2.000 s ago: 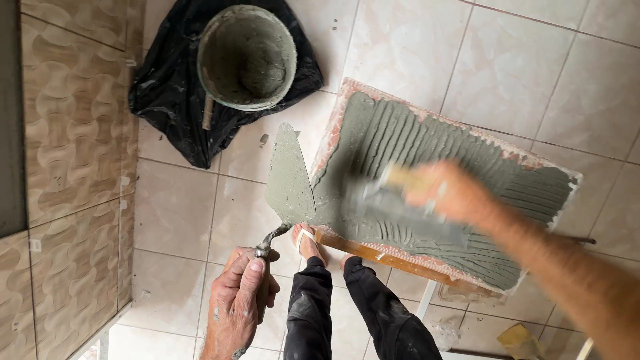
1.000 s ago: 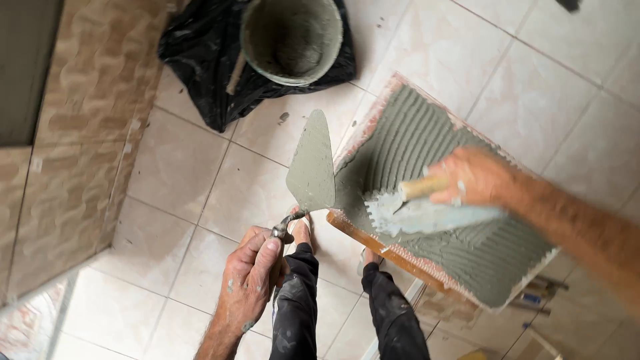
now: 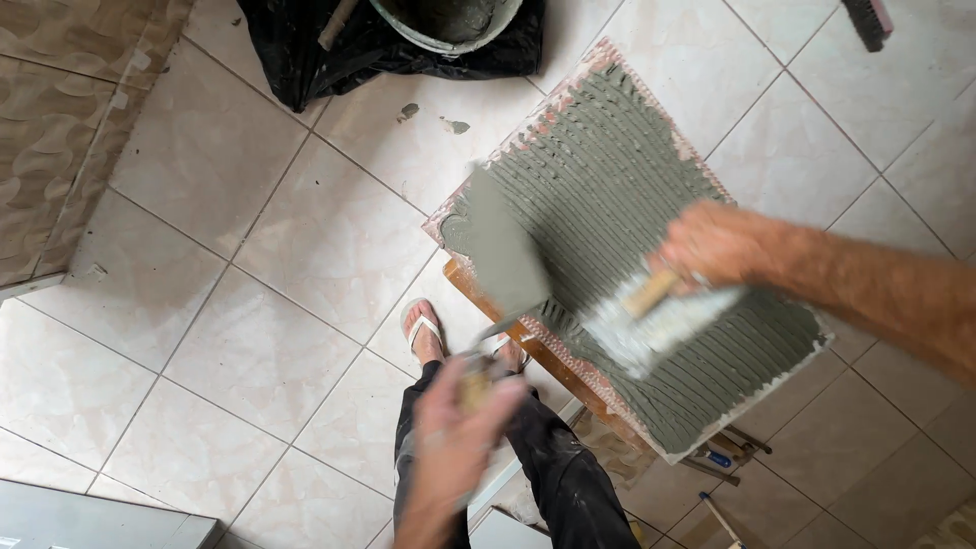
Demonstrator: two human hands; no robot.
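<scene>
My left hand (image 3: 465, 427), blurred, grips the handle of a pointed masonry trowel (image 3: 503, 252). The trowel's blade, smeared with grey mortar, is over the left corner of a large tile lying back side up. Combed ridges of grey mortar (image 3: 602, 183) cover most of that tile, and its reddish ribbed back (image 3: 545, 114) shows along the edges. My right hand (image 3: 709, 244) is closed around the wooden handle of a notched trowel (image 3: 656, 320), whose blurred metal blade lies over the ridges near the middle of the tile. A wooden support (image 3: 549, 358) runs under the tile's near edge.
Beyond the tile, a bucket of mortar (image 3: 438, 46) stands on black plastic (image 3: 305, 61). A brush (image 3: 868, 23) lies on the floor at the top right. Patterned wall tiles (image 3: 61, 99) rise at the left. Tools, one blue-handled (image 3: 718, 458), lie beside the tile's lower corner.
The pointed trowel in my left hand has moved from beside the tile to over its left corner. The ridges there are now longer and more even. The view has turned.
</scene>
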